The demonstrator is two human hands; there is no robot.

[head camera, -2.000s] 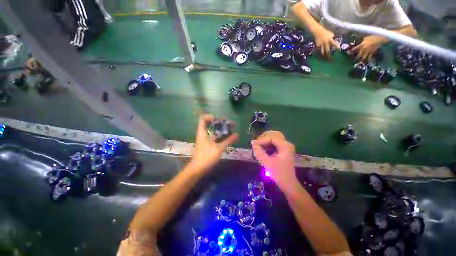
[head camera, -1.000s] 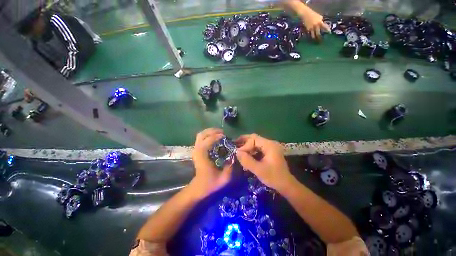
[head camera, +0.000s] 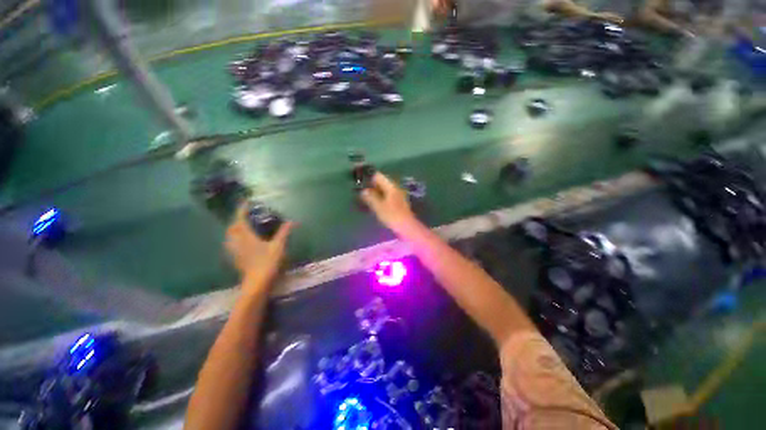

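Note:
The view is blurred. My left hand (head camera: pixel 254 252) reaches over the green conveyor belt (head camera: pixel 311 201), with a dark round unit (head camera: pixel 264 220) between thumb and fingers. My right hand (head camera: pixel 390 204) is also over the belt, its fingertips closed at a small dark unit (head camera: pixel 363 175); whether that unit touches the belt I cannot tell. A magenta-lit LED module (head camera: pixel 390 273) lies on the dark bench just inside the pale rail. Below it are several loose LED modules (head camera: pixel 365 361), with one glowing blue (head camera: pixel 351 413) at the bottom edge.
The whitish rail (head camera: pixel 495 220) runs between bench and belt. Black housings (head camera: pixel 588 294) are heaped at right. Another pile (head camera: pixel 84 386) with blue light is at lower left. Piles (head camera: pixel 315 76) lie across the belt. A blue-lit unit (head camera: pixel 47 225) is at far left. Other people's hands show at the top.
My hands have separated and moved forward over the belt, each at a dark unit. The view has swung right. A magenta-lit module now shows on the bench.

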